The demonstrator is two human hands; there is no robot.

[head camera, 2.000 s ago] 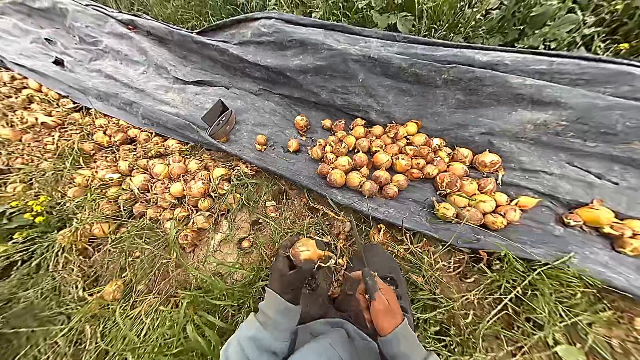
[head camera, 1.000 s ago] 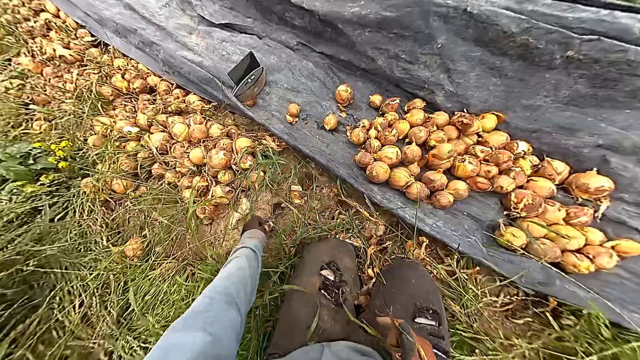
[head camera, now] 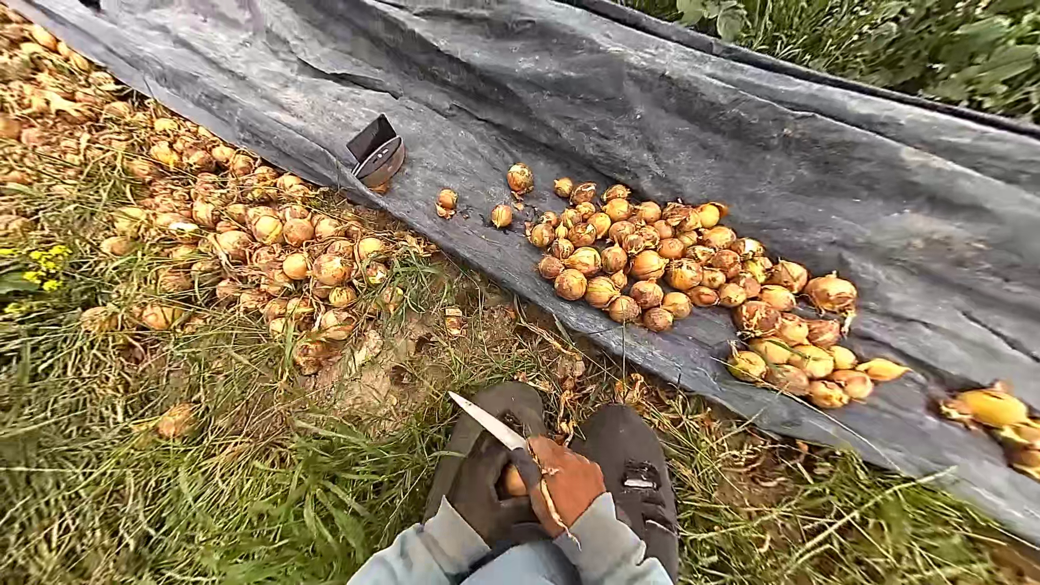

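Observation:
My left hand [head camera: 486, 487], in a dark glove, holds an onion [head camera: 513, 481] low in the middle of the view, over my knees. My right hand [head camera: 569, 479] is bare or thinly covered and grips a knife by its dark handle; the pale knife blade [head camera: 487, 419] points up and left above the left hand. The two hands are close together, and a strip of dry onion leaf hangs by the right one. Up and to the right, trimmed onions [head camera: 647, 265] lie in a heap on a dark plastic sheet [head camera: 455, 106]. Part of the held onion is hidden by the hands.
A pile of onions with dry tops [head camera: 297, 232] lies on the ground at the left. A dark box-like object with a rounded part [head camera: 379, 154] stands near the sheet's edge. Long grass [head camera: 268, 504] surrounds my knees [head camera: 638, 479]. More onions [head camera: 987, 406] lie at the far right.
One second ago my left arm reached out toward the onion pile; now the left hand is back over my knees with an onion. My right hand has come up beside it with the knife.

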